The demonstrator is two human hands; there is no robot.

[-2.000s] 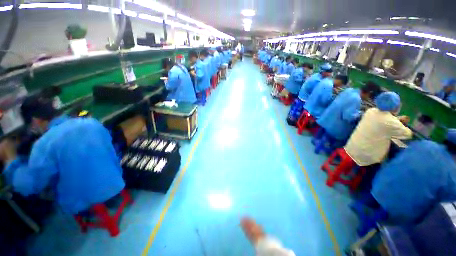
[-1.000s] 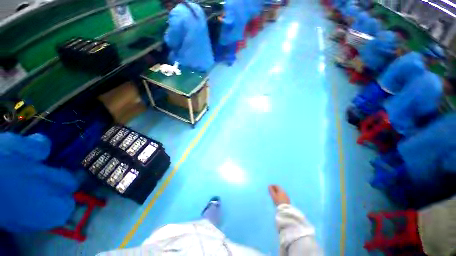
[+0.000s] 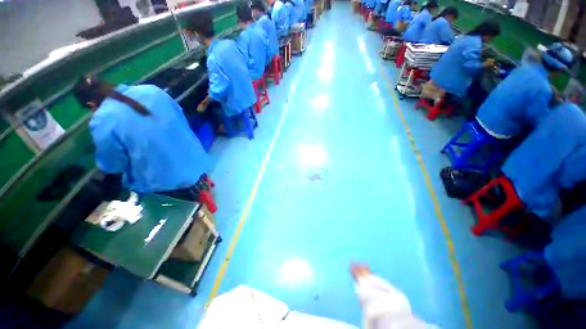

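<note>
My right hand [image 3: 360,270] shows small and blurred at the bottom centre, at the end of a white sleeve. It is over the blue floor and touches nothing; I see no object in it, but its fingers are too blurred to tell apart. My left hand is not in view. Nearest in front, at the lower left, stands a green-topped cart [image 3: 132,241] with a crumpled white item [image 3: 122,212] on top and a brown carton on its lower shelf.
Blue floor aisle [image 3: 321,193] between yellow lines. Workers in blue coats sit along both green benches, on red stools [image 3: 498,205] and blue stools. A glossy black bag [image 3: 466,182] lies on the floor at right. A brown carton [image 3: 67,279] sits at lower left. A loaded cart [image 3: 421,59] stands further up right.
The view has moved forward along the aisle and tilted up. The green-topped cart is nearer, at lower left. The stacked black trays have left the picture. My right hand stays low near the centre.
</note>
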